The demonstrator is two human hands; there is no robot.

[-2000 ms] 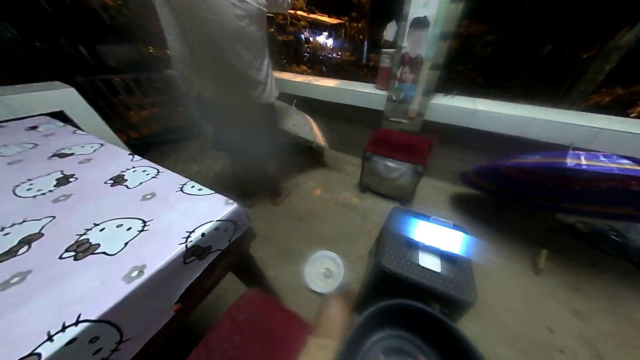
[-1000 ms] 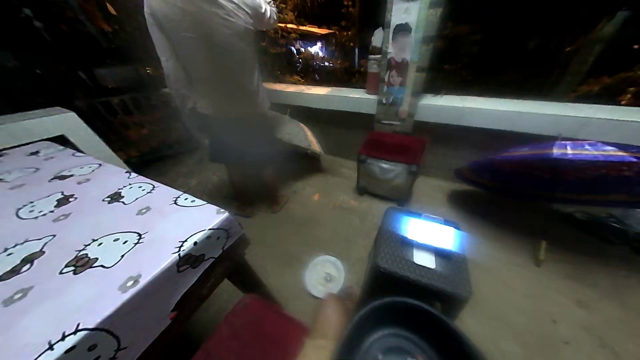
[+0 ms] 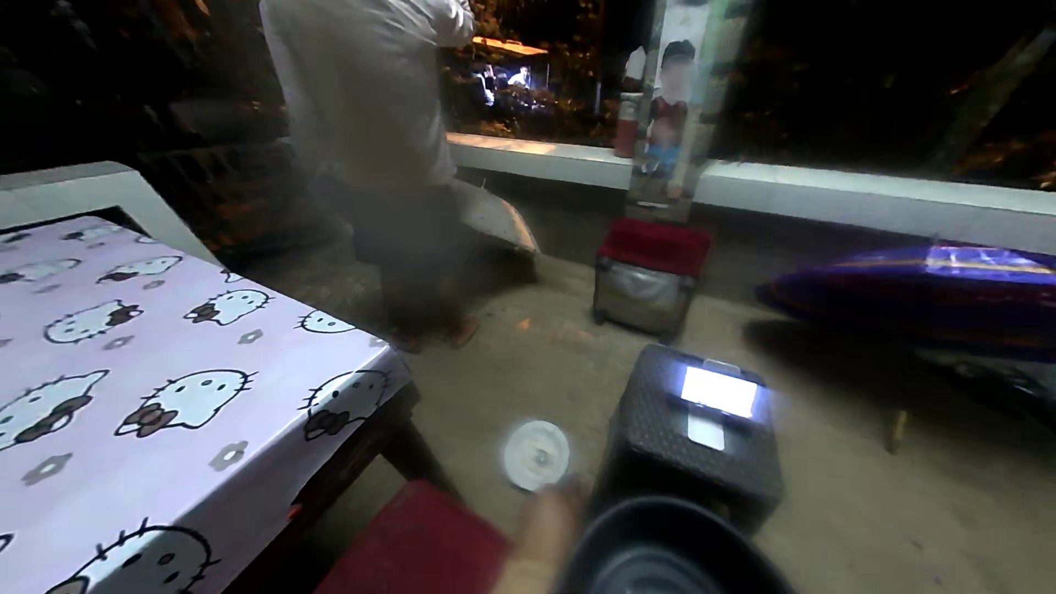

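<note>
What seems to be my left hand (image 3: 549, 524) reaches in at the bottom middle, blurred, with one finger or thumb extended. Its fingertip lies just below a round white disc (image 3: 536, 455), which may be a lid or a small dish; whether they touch is unclear. Close to the hand on its right is a round black bowl or pan (image 3: 672, 549), cut off by the lower edge. The hand's other fingers and any grip on the bowl cannot be made out. My right hand is not in view.
A table with a cat-print cloth (image 3: 272, 330) fills the left, beside a red seat (image 3: 421, 544). A dark woven-textured box (image 3: 693, 421) bears a bright light. Beyond are a red-topped stool (image 3: 652, 264), a purple boat-shaped object (image 3: 916, 285), a low wall (image 3: 874, 198) and a standing person (image 3: 363, 99).
</note>
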